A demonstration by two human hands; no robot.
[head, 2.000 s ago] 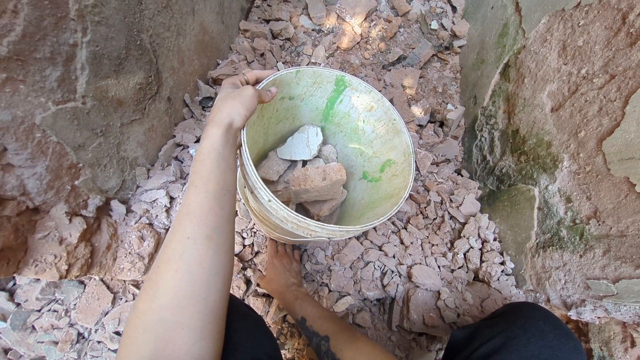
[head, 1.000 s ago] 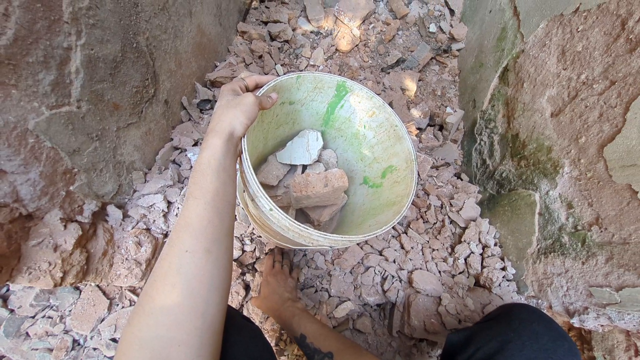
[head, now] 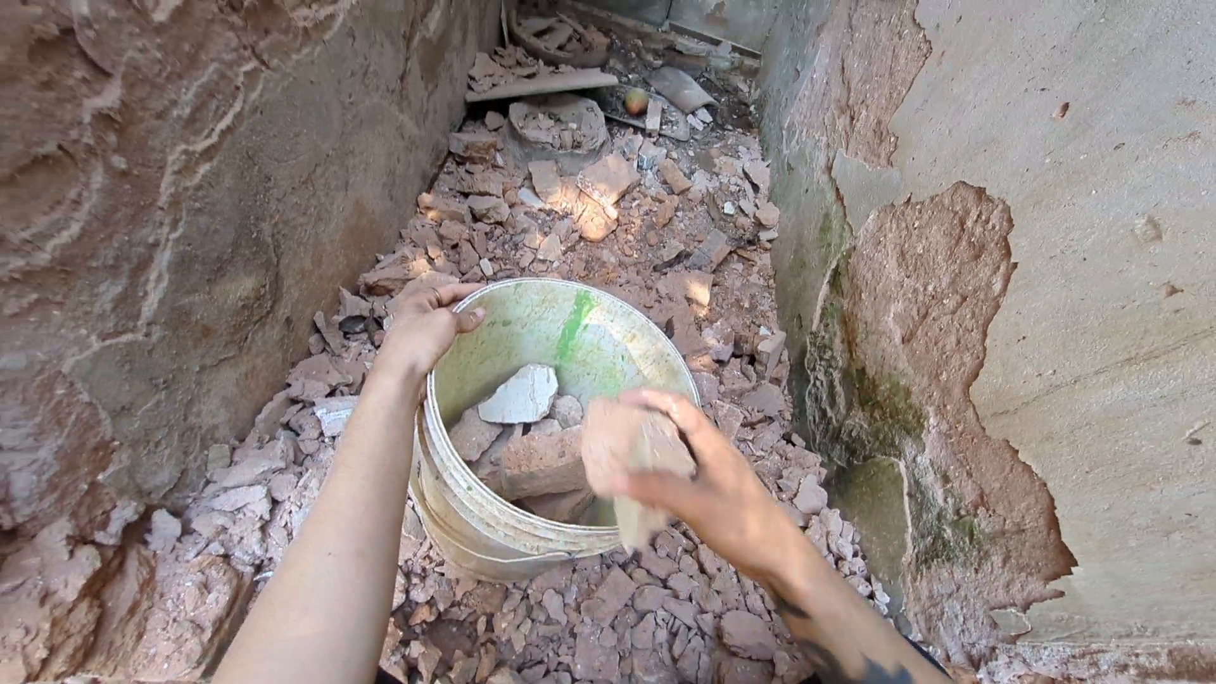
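A dirty white plastic bucket (head: 475, 532) with green stains inside stands tilted on the rubble. Several stone or masonry pieces lie in it, among them a white-faced chunk (head: 520, 394) and a reddish block (head: 542, 463). My left hand (head: 429, 328) grips the bucket's rim at its upper left, thumb over the edge. Over the rim at the lower right, my right hand (head: 698, 470) holds a pale reddish chunk of masonry (head: 617, 446), slightly blurred. Whether that chunk touches the bucket cannot be told.
Broken rubble (head: 655, 608) covers the ground between a rough wall (head: 275, 171) on the left and a peeling plaster wall (head: 1092, 237) on the right. Farther back are a rubble-filled sack (head: 560, 128), a board (head: 541, 84) and a small round fruit-like object (head: 636, 101).
My right hand was low beside the bucket on the rubble; it has risen to the rim and now holds a chunk. My left hand stays on the rim. The view has tilted up.
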